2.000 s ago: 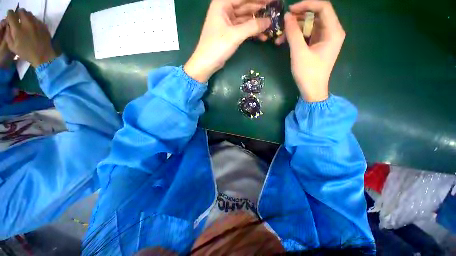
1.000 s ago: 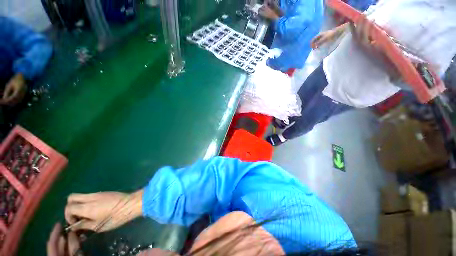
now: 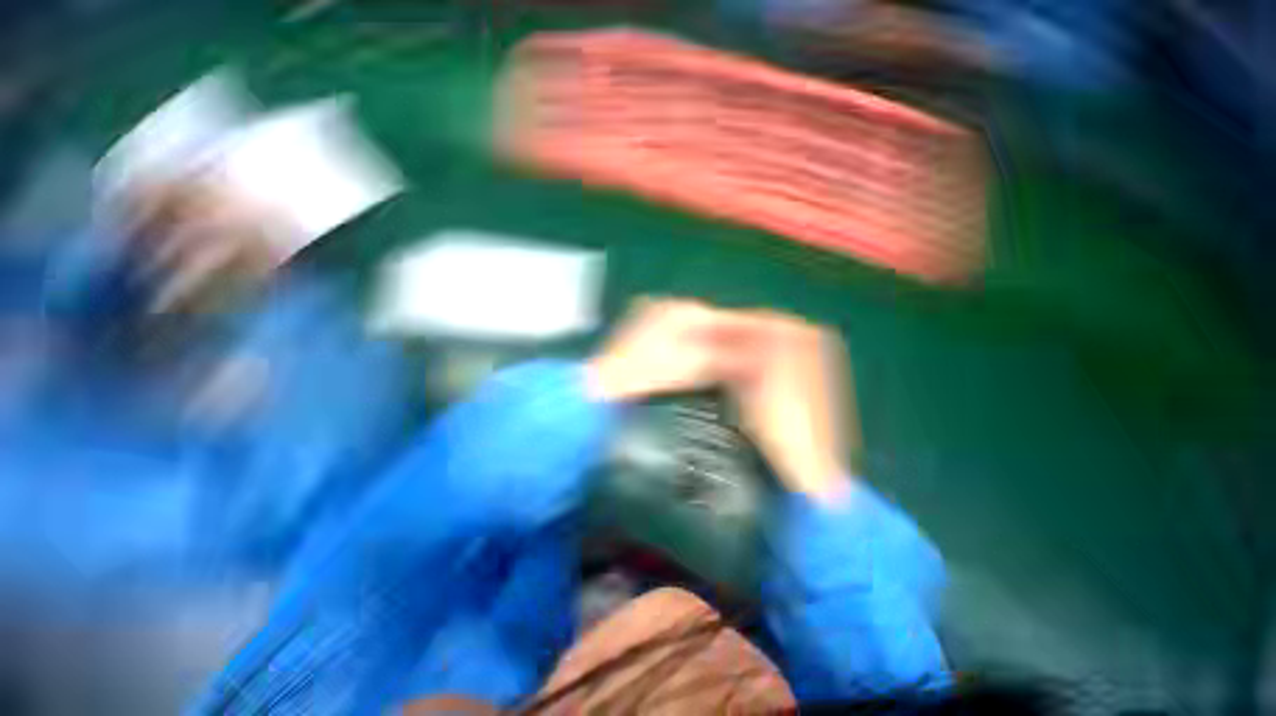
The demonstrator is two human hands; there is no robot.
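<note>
The frame is strongly blurred. My left hand [image 3: 665,347] and my right hand [image 3: 795,385] are together over the green bench, fingers meeting. No part or tool can be made out between the fingers, so I cannot tell what they hold. A blurred dark and silvery patch [image 3: 707,455], perhaps the small round black parts, lies on the bench just below my hands, between my forearms. A white sheet [image 3: 490,288] lies left of my hands.
A salmon-orange tray [image 3: 756,147] with blurred dark rows lies beyond my hands. At left, a neighbour's blurred hands [image 3: 189,245] are over white sheets [image 3: 311,168]. Another person's blue sleeve [image 3: 1064,39] shows at the far edge. The green bench [image 3: 1008,462] extends right.
The view swung right toward the aisle a second ago and is now back over the bench. The orange tray now shows beyond my hands, which are close together.
</note>
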